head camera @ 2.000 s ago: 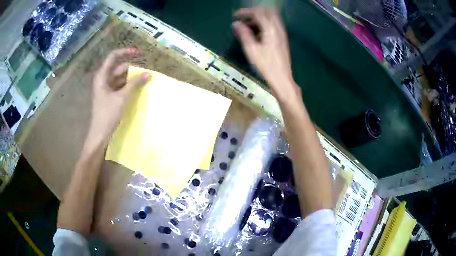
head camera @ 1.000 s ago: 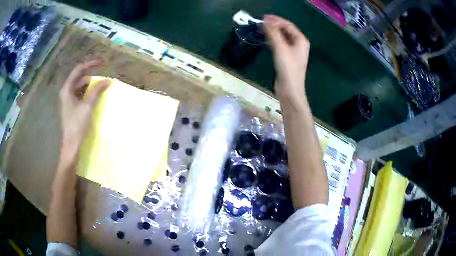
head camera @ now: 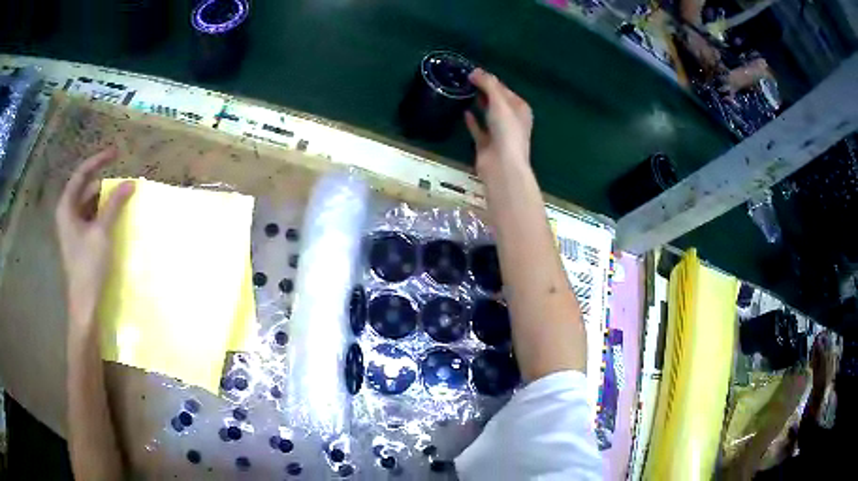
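Note:
My left hand [head camera: 87,225] holds the upper left edge of a folded yellow backing paper [head camera: 174,272] over the brown board. My right hand [head camera: 500,117] is over the green belt, its fingertips at the rim of an upright black cylindrical housing [head camera: 435,99]; I cannot tell whether it grips it. Round black adhesive pads [head camera: 392,315] lie in rows on clear carrier film [head camera: 414,221]; my right forearm hides part of the right side. A rolled whitish film edge [head camera: 325,291] lies left of the pads. Punched-out dots [head camera: 233,432] are scattered on the film.
More housings stand on the green belt [head camera: 325,66]: one at upper left [head camera: 218,28], one at right [head camera: 649,178] by the pale metal post [head camera: 743,150]. A yellow sheet stack [head camera: 696,366] lies at lower right. Another person's hands [head camera: 720,61] show at upper right.
The small white piece seen in my right fingertips over the housing no longer shows there; those fingers have come down to the housing's rim. The view has shifted right. My left hand still holds the yellow paper.

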